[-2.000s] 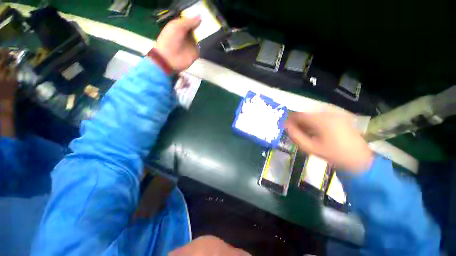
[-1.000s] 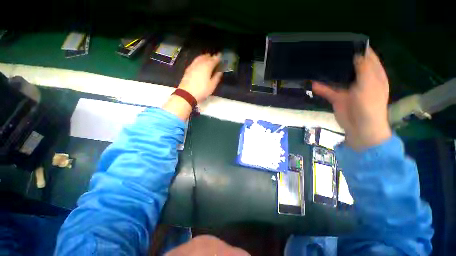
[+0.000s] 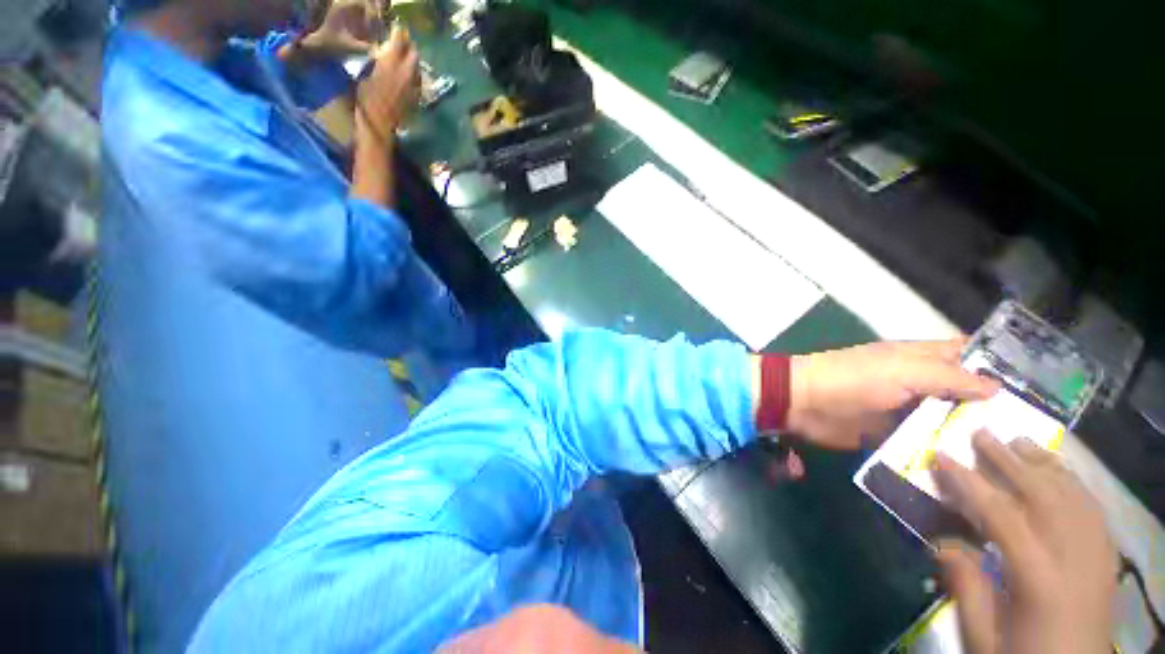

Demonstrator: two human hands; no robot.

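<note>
A phone body (image 3: 1032,363) is at the right, tilted, its board end with metal shields pointing up and right. A white battery with yellow edges (image 3: 922,432) lies on it. My left hand (image 3: 882,390) holds the phone body at its left edge, fingers partly hidden. My right hand (image 3: 1041,537), blurred, has its fingers over the battery and its thumb near the dark lower end. A yellow-edged piece (image 3: 939,626) shows below, partly cut off.
A large white sheet (image 3: 709,253) lies on the green bench (image 3: 562,288). A black fixture (image 3: 543,160) with a white label stands beyond. Small pale pieces (image 3: 566,231) lie near it. Another person in a blue smock (image 3: 275,205) works at upper left. More phones (image 3: 875,164) lie behind the whitish rail (image 3: 767,205).
The view has swung left. My left hand has come from the phones behind the rail to the phone body. My right hand, earlier holding a dark slab up, is now at the battery. The blue bin is out of view.
</note>
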